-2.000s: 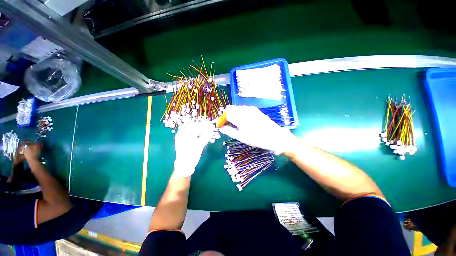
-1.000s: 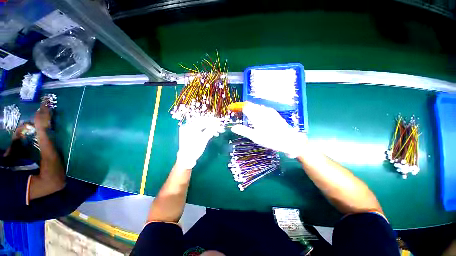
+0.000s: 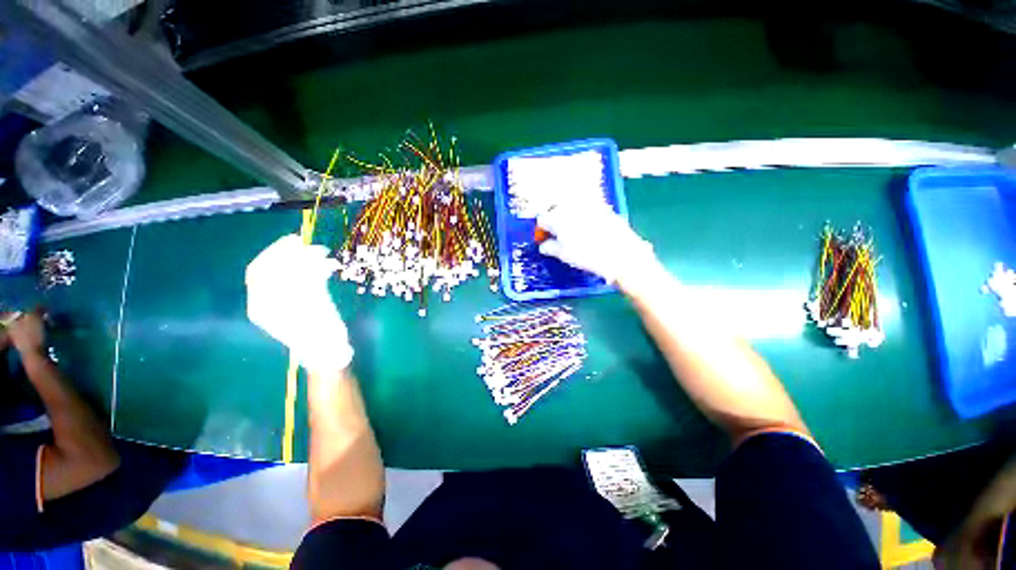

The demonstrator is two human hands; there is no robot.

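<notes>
My left hand (image 3: 296,298), in a white glove, is left of the heap of wire harnesses (image 3: 418,228). It is closed on a yellow wire lead (image 3: 326,184) that sticks up past the fingers; its lower end is hidden. My right hand (image 3: 590,238), in a white glove with orange at a fingertip, reaches into the small blue tray (image 3: 622,206). Its fingertips are over the boundary of the white parts (image 3: 557,178) and the blue-purple leads (image 3: 535,273); whether they grip anything cannot be told. A flat harness pile (image 3: 533,354) lies below the tray.
A separate harness bundle (image 3: 847,290) lies to the right, beside a large blue tray (image 3: 930,278) holding a few white pieces. A metal rail (image 3: 780,156) runs behind. A neighbouring worker's arm (image 3: 67,401) and a clear plastic bag (image 3: 80,165) are at the left.
My left hand has moved left, away from the heap's front, with a yellow lead. My right hand has moved from the heap's edge into the small tray. The camera view has shifted.
</notes>
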